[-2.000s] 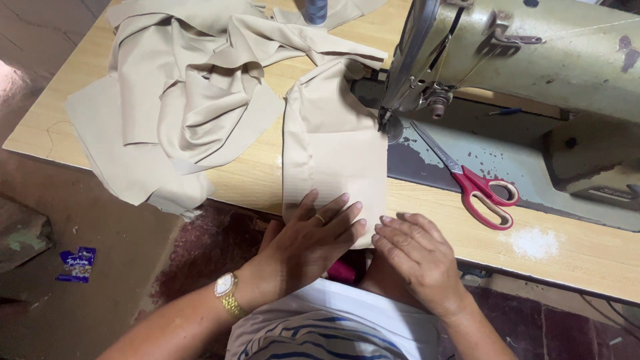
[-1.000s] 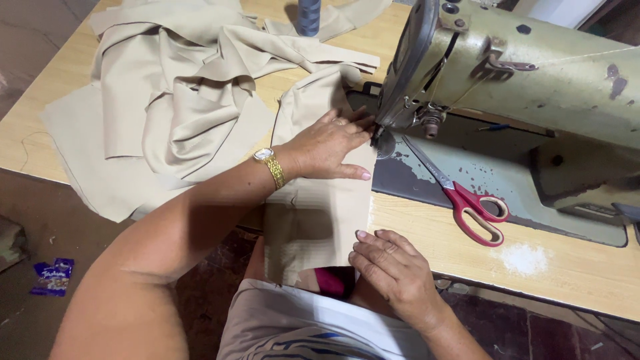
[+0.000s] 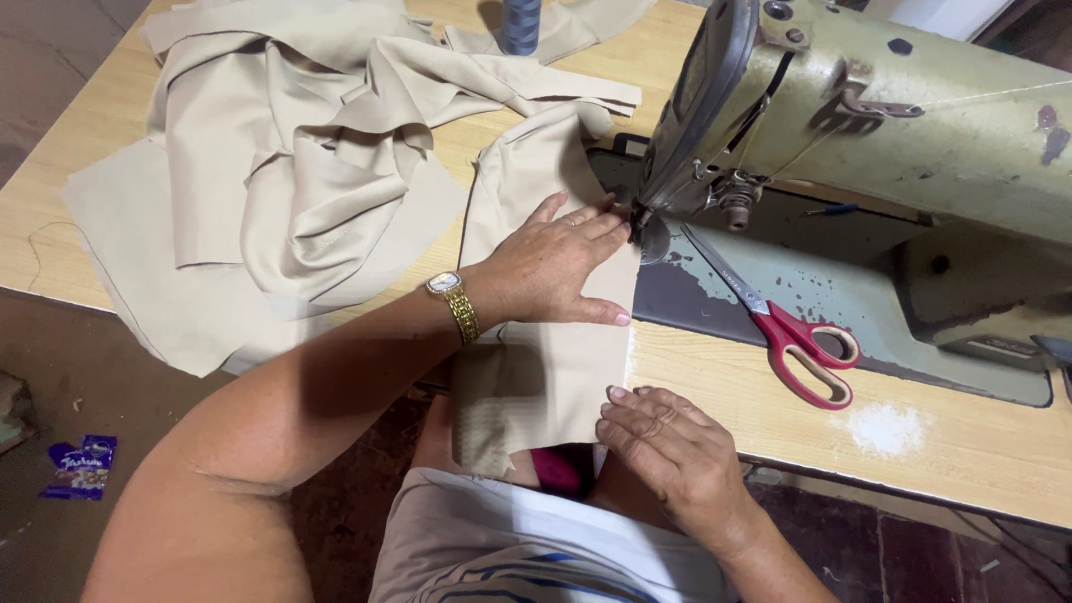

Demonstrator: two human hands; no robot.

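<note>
A beige fabric piece (image 3: 561, 360) runs under the presser foot of a green sewing machine (image 3: 946, 117) and hangs over the table's front edge. My left hand (image 3: 565, 260) lies spread on it, fingertips just left of the needle area, thumb near the fabric's right edge. At that same edge, lower down, my right hand (image 3: 678, 444) has its fingers together, their tips touching the cloth; whether they pinch it cannot be told. Red-handled scissors (image 3: 808, 352) rest partly on the machine bed, right of the fabric.
Crumpled beige fabric (image 3: 285, 167) covers the table's left side. A blue-grey thread spool (image 3: 521, 25) stands at the back. White powder or lint (image 3: 886, 429) lies near the front edge of the wooden table (image 3: 988, 452). A purple packet (image 3: 81, 467) is on the floor.
My left hand has moved up the fabric from its front part to beside the needle. My right hand stays near the fabric's lower right edge.
</note>
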